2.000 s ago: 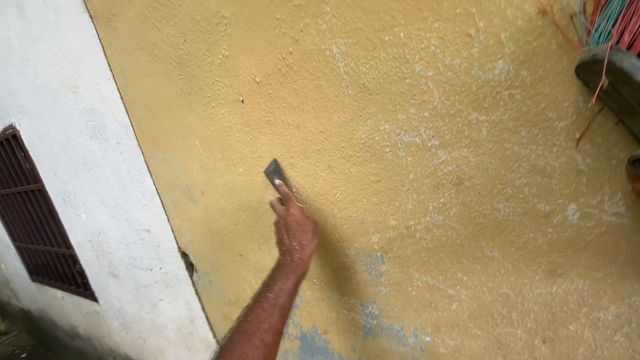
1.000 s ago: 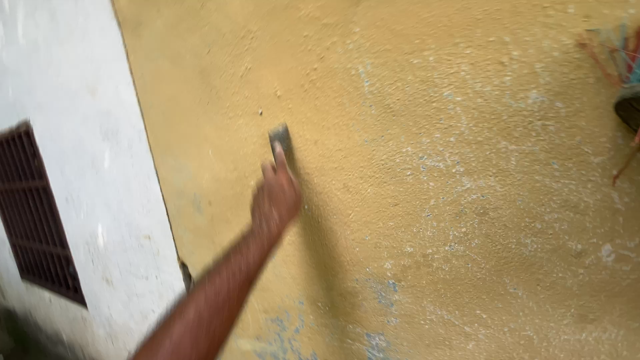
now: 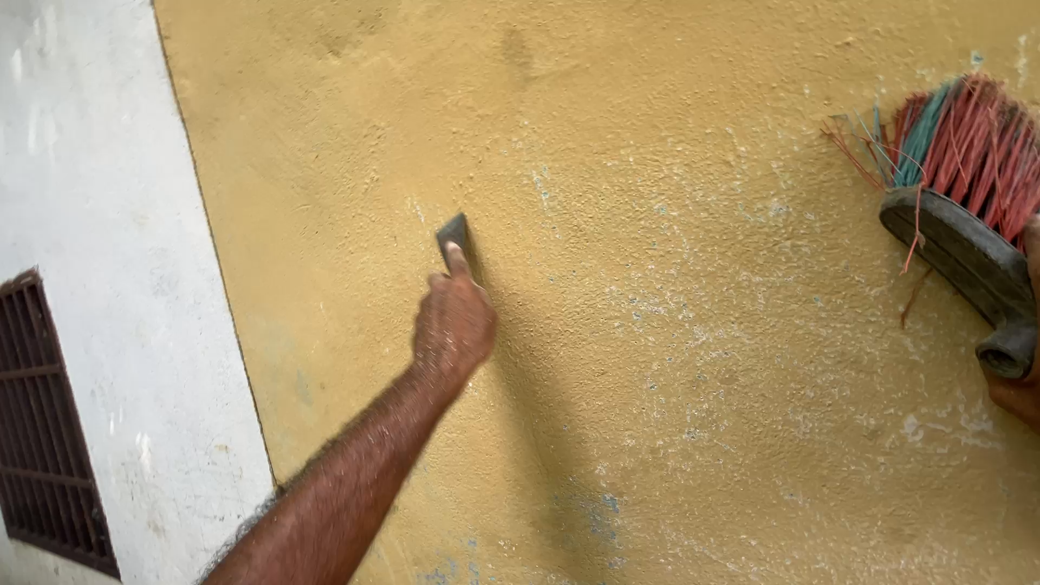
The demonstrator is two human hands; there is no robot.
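Note:
My left hand [image 3: 457,321] reaches in from the lower left and grips a putty knife [image 3: 453,236], a finger stretched along its dark flat blade. The blade's tip is at the yellow painted wall [image 3: 650,341], beside a few short pale scratches; whether it presses on the wall is hard to tell. At the right edge, my right hand [image 3: 1014,400] is partly cut off by the frame and holds a broom head [image 3: 959,244]. Red and teal bristles point up from its dark plastic block, and the handle socket faces down.
To the left, a white wall [image 3: 138,284] meets the yellow one along a slanting dark seam. A dark barred window [image 3: 53,431] is set into the white wall. Whitish and bluish worn spots mark the yellow paint, mostly toward the right and the bottom.
The putty knife stays in my left hand, which has shifted over the yellow wall. The broom head, only partly seen at the right edge before, shows much more now, along with part of my right hand.

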